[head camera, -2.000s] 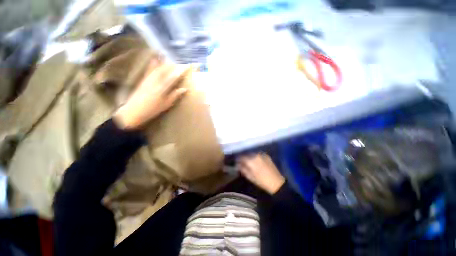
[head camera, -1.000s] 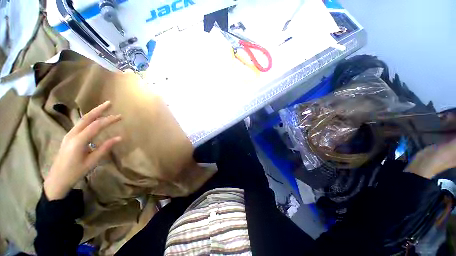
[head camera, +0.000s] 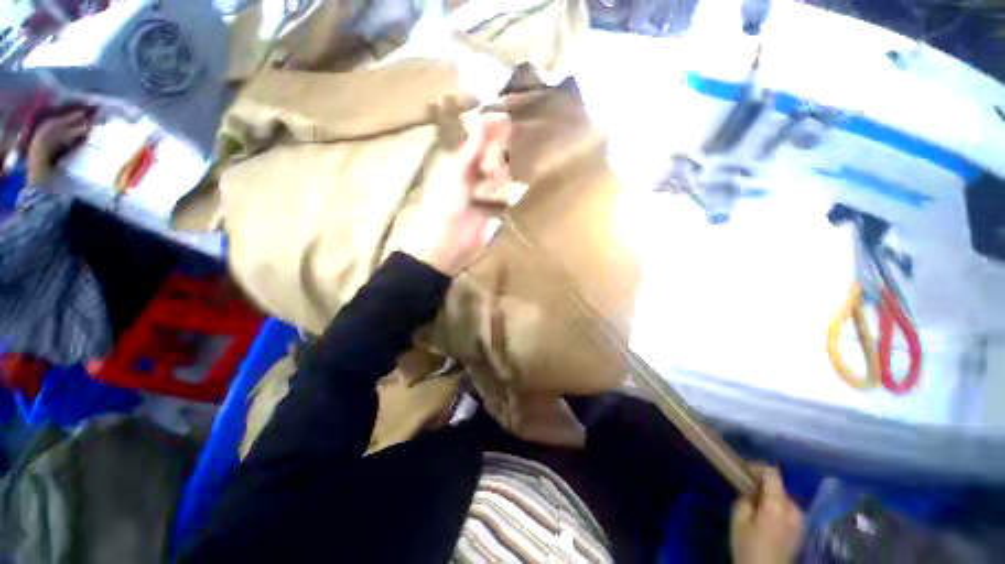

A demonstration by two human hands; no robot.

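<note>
A heaped tan garment lies on the machine table and hangs toward the lap. A long narrow brown zipper strip runs straight and diagonally across its right part and past the table's front edge. My right hand, low right and partly cut off by the bottom edge, is closed on the strip's lower end. My left hand is over the garment, blurred, with its fingers closed at the strip's upper end. Small white patches show beside its fingers.
The presser foot area is right of the garment. Scissors with yellow and red handles lie farther right. A red crate and a blue bin edge are left. Another person's sleeve shows far left.
The view has swung left. My right hand has come back from the far right with the zipper strip, now stretched over the garment. My left hand has gone from spread to closed.
</note>
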